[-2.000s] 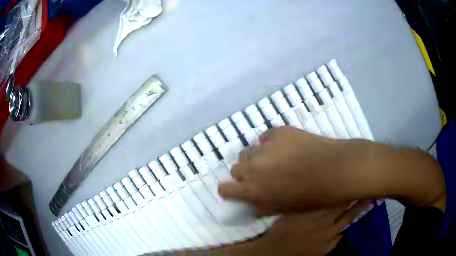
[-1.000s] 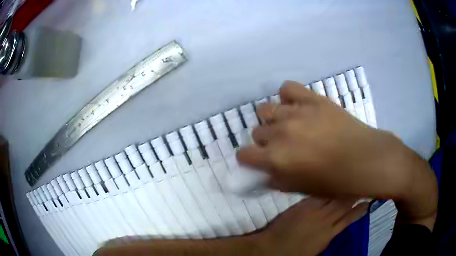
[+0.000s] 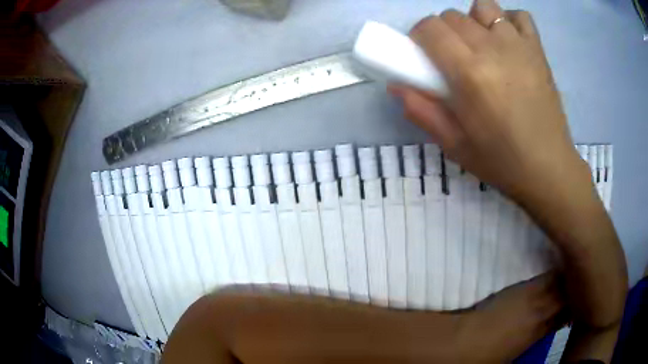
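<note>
White pen-like rods (image 3: 298,234) lie side by side in a long row on the table, capped ends away from me, with dark slots near those ends. My right hand (image 3: 490,92) grips a white block (image 3: 398,58), slightly blurred, above the row and over the ruler's right end. A ring shows on one finger. My left forearm crosses the near part of the rods. My left hand (image 3: 529,291) is mostly hidden behind my right forearm at the lower right; its fingers cannot be made out.
A steel ruler (image 3: 241,96) lies beyond the row. The squat bottle (image 3: 259,6) is cut off at the top edge. A cardboard box (image 3: 60,92) with a dark device and green display (image 3: 4,227) stands at left. Clear plastic bags (image 3: 92,345) are at the lower left.
My right hand has lifted away from the rods, carrying the block up and right to the ruler's end. The view has turned and shifted, showing more of the box at left.
</note>
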